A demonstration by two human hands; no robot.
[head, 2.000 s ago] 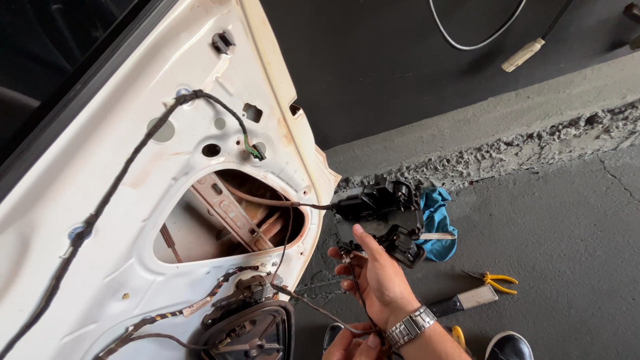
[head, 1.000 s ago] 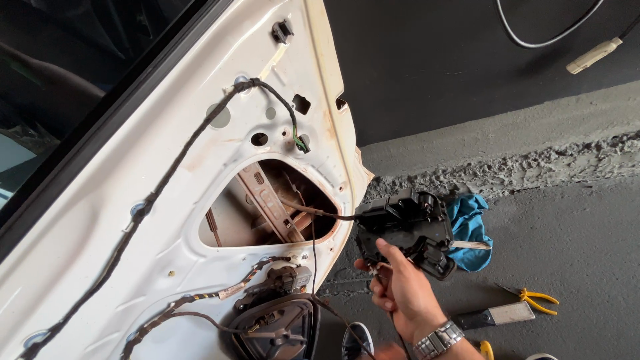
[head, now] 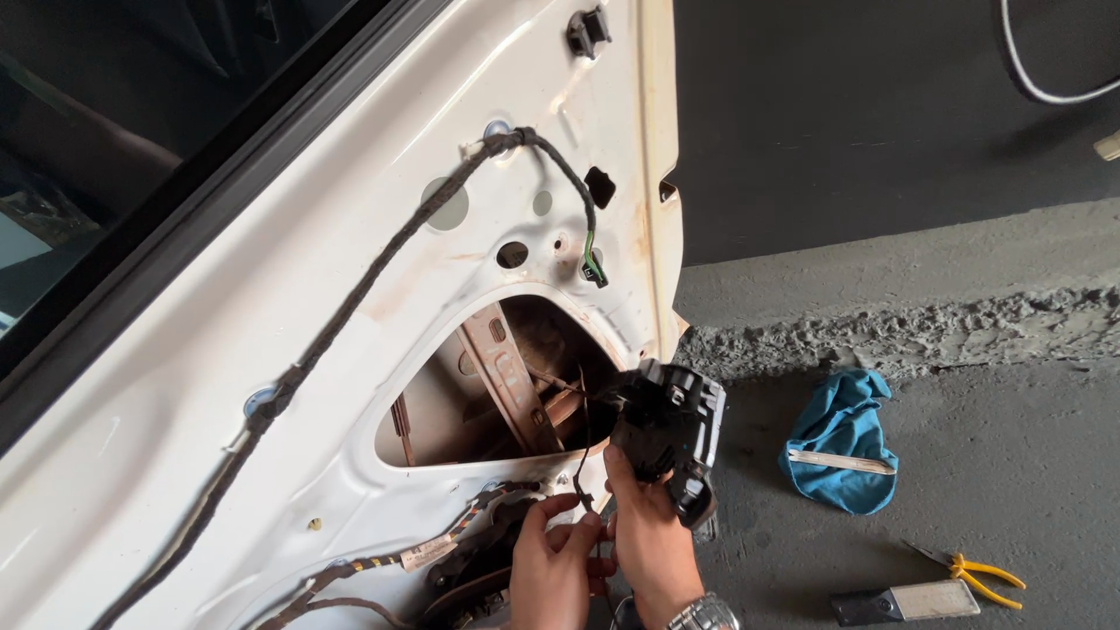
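My right hand (head: 652,529), with a metal watch at the wrist, grips a black plastic door latch assembly (head: 665,424) beside the large opening (head: 437,411) of a white car door (head: 289,271). Close to its left, my left hand (head: 556,560) pinches a thin dark cable (head: 585,446) between thumb and fingers, just below the opening. That cable runs up over the opening's edge. A brown lead goes from the latch assembly into the door. The underside of the latch assembly is hidden by my right hand.
A taped wiring harness (head: 350,297) crosses the door to a hanging connector (head: 595,271). A black speaker (head: 481,569) sits low in the door. On the grey floor lie a blue cloth (head: 844,420), yellow-handled pliers (head: 984,573) and a flat-bladed tool (head: 932,601). A rough concrete ledge (head: 919,328) runs behind.
The latch assembly has moved away from beside the blue cloth to the door opening's edge, now in my right hand. My left hand has come up beside it, holding the thin cable.
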